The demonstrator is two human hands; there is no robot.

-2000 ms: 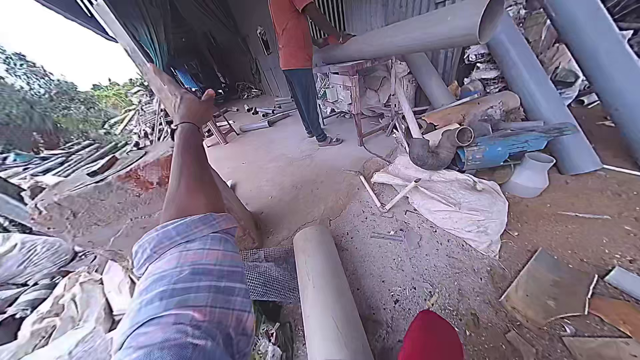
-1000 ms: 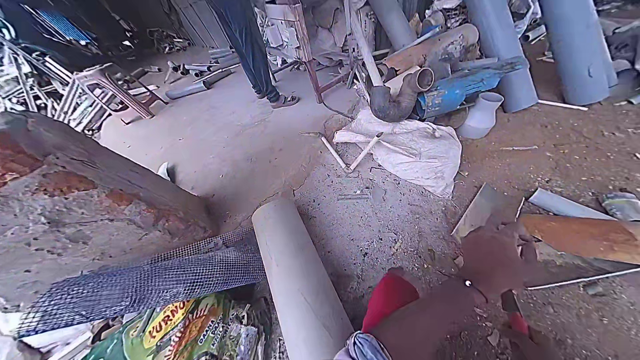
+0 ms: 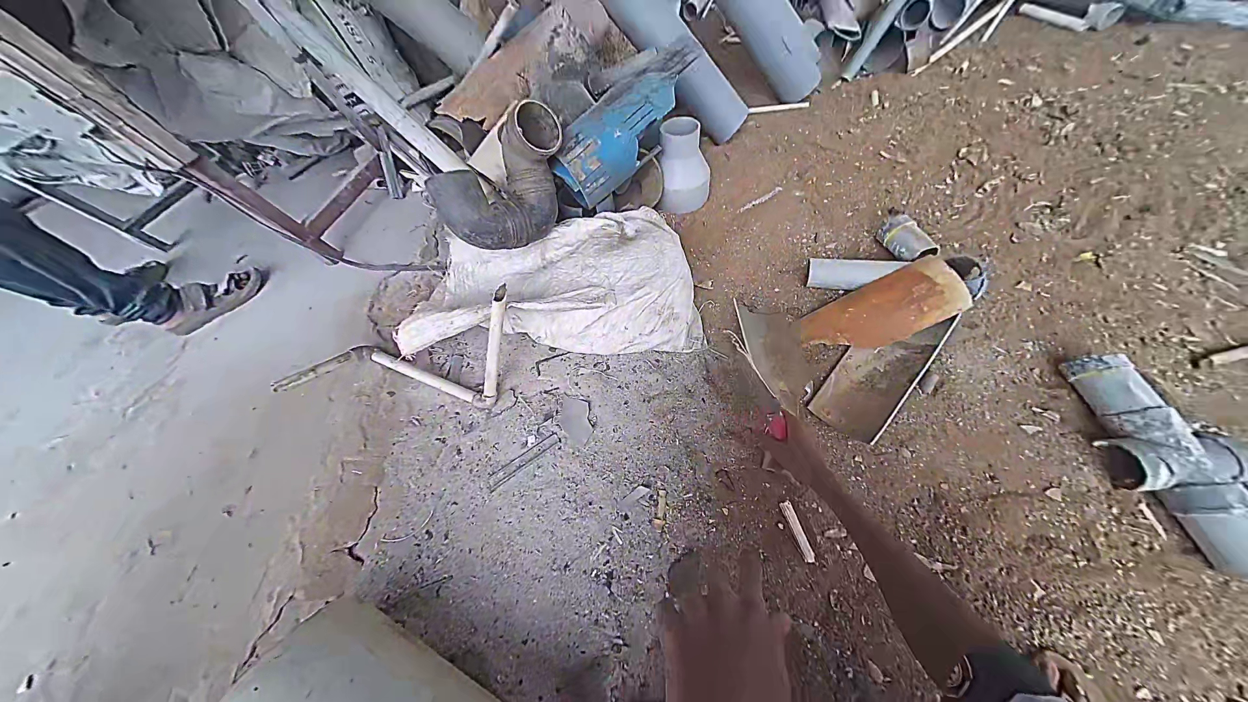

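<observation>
My left hand [image 3: 726, 624] reaches in at the bottom centre, blurred, back up and fingers apart, over the gritty ground; nothing shows in it. My right hand [image 3: 785, 439] is farther forward, its arm coming from the lower right. It is closed around a tool with a red handle [image 3: 776, 426]; the tool's far part is blurred against a curved grey pipe piece [image 3: 775, 351]. Just beyond lie an orange-brown half pipe [image 3: 882, 307] and a brown pipe offcut [image 3: 873, 385]. A large pale pipe [image 3: 356, 658] lies at the bottom left.
A white woven sack [image 3: 624, 292] lies ahead, with a black pipe elbow [image 3: 512, 195] at its edge. Thin white pipes [image 3: 492, 346] lie before it. A grey reducer [image 3: 684, 166] and blue pipe piece [image 3: 619, 136] stand behind. Another person's foot [image 3: 219, 297] is at left; a grey pipe fitting [image 3: 1165, 439] at right.
The view has turned down and right. My left hand was raised at the left, then crossed to the right beside a red handle; now it is low at the centre.
</observation>
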